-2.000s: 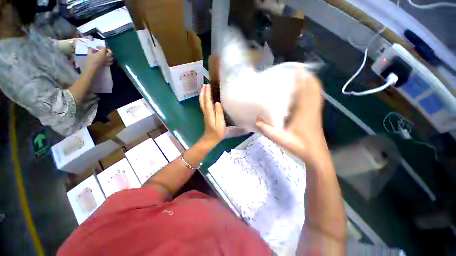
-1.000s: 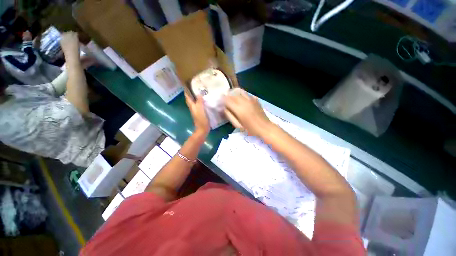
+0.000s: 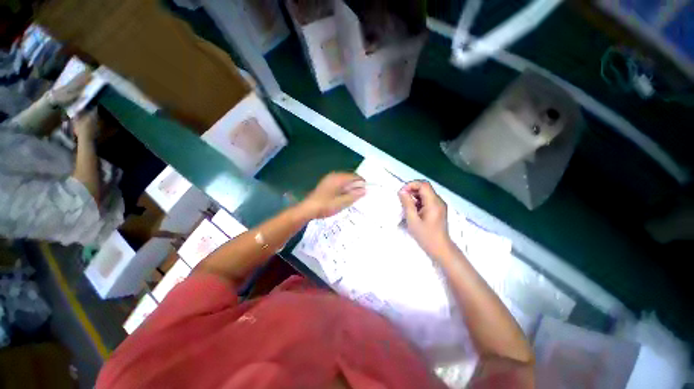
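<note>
White printed sheets [image 3: 365, 258] lie in a loose pile in front of me, washed out by glare in the middle. My left hand [image 3: 337, 194] is over the pile's far left part, with its fingers bent together. My right hand [image 3: 426, 214] is over the pile's far side, with thumb and fingers curled close together. The hands are apart, with white paper between and below them. Glare and blur hide whether either pinches a sheet. An open retail box [image 3: 247, 135] with a raised brown flap stands left of the hands.
White boxes [image 3: 384, 80] stand on the green belt beyond a pale metal rail [image 3: 335, 129]. A bagged product unit [image 3: 517, 129] lies on the belt at right. More boxes [image 3: 114, 262] are at lower left. A co-worker's arm [image 3: 85, 152] is at left. A box [image 3: 582, 353] is at lower right.
My hands have let go of the retail box with the bagged unit and moved over the sheets. That box no longer shows between them. Two white boxes now show together on the belt.
</note>
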